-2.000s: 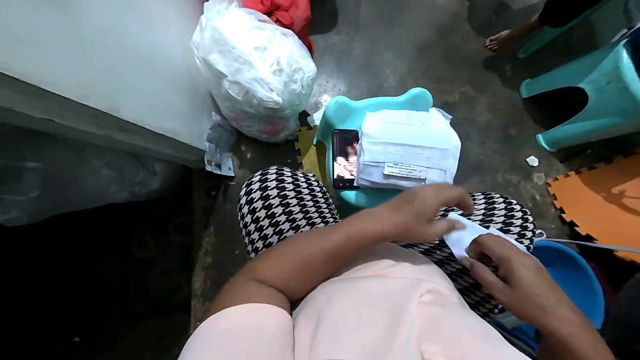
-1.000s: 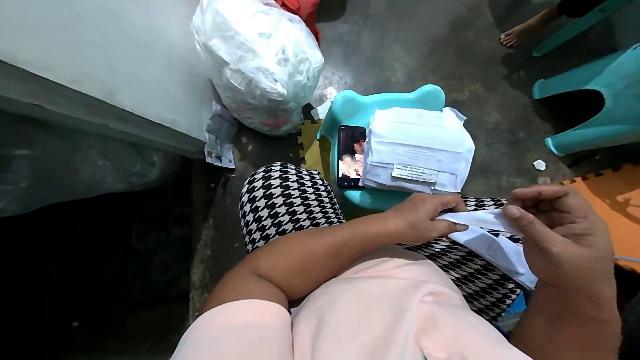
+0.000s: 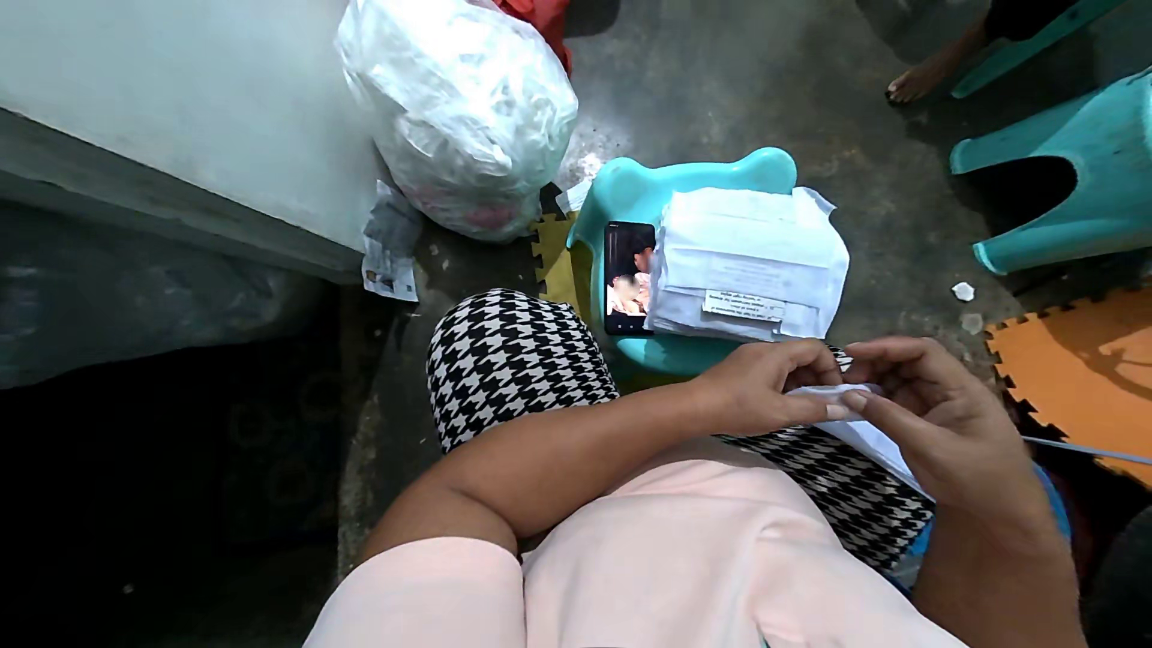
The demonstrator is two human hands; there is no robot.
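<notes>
Above my right thigh, both hands pinch a folded sheet of white paper [image 3: 868, 443]. My left hand [image 3: 772, 387] grips its upper left edge between thumb and fingers. On the other side my right hand [image 3: 936, 414] has its thumb and fingertips on the same folded edge, close to my left thumb. Just beyond the hands, a stack of folded white papers [image 3: 751, 252] with printed writing lies on a turquoise plastic stool [image 3: 688, 355]. A smartphone [image 3: 629, 279] with a lit screen lies left of the stack, against its edge.
A full translucent plastic bag [image 3: 468, 117] stands beside a pale wall [image 3: 198, 117]. Scrap paper [image 3: 390, 243] lies by the wall. At right are another turquoise stool [image 3: 1080, 171], orange foam mat [image 3: 1080, 360] and another person's bare foot [image 3: 913, 83]. A blue object is partly hidden below my right hand.
My right hand has moved in toward my left hand, and its fingers now meet on the paper's edge. The paper's upper edge, spread between the hands a second ago, is now bunched or folded.
</notes>
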